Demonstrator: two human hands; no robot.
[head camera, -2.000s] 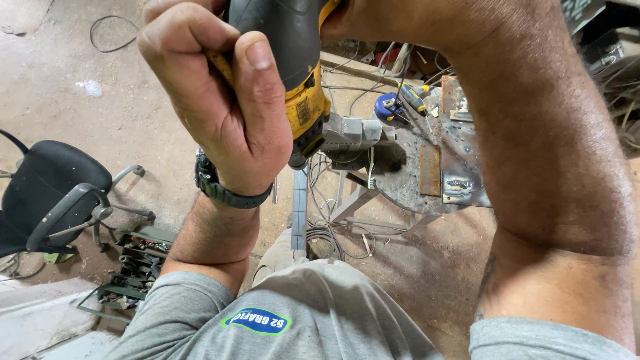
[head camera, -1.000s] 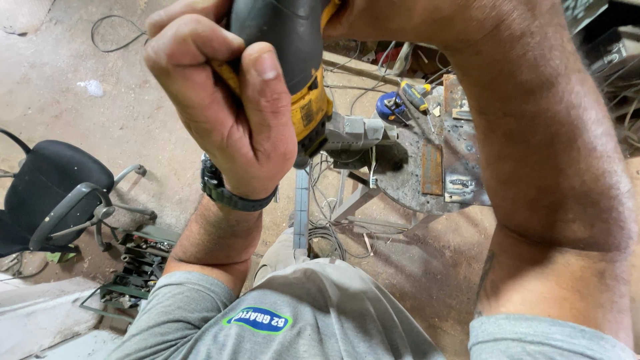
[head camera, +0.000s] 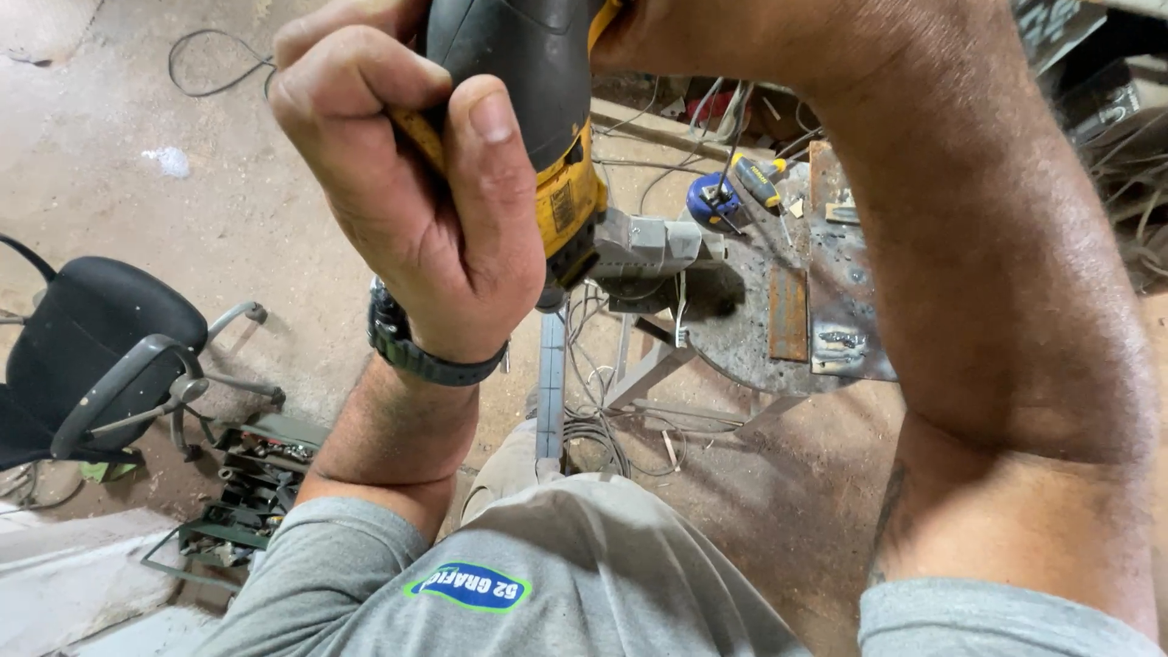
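My left hand grips the side of a yellow and black power drill, its thumb lying along the black housing. At the top edge, my right hand is wrapped on the drill's other side; its fingers are mostly out of view. The drill's front end points down toward a marked metal bar, which is clamped in or stands beside a grey bench vise; I cannot tell which. Whether the drill's tip touches the bar is hidden.
A round metal table holds a rusty plate, a blue tape measure and a yellow-handled screwdriver. Cables coil on the floor. At the left are a black office chair and an open toolbox.
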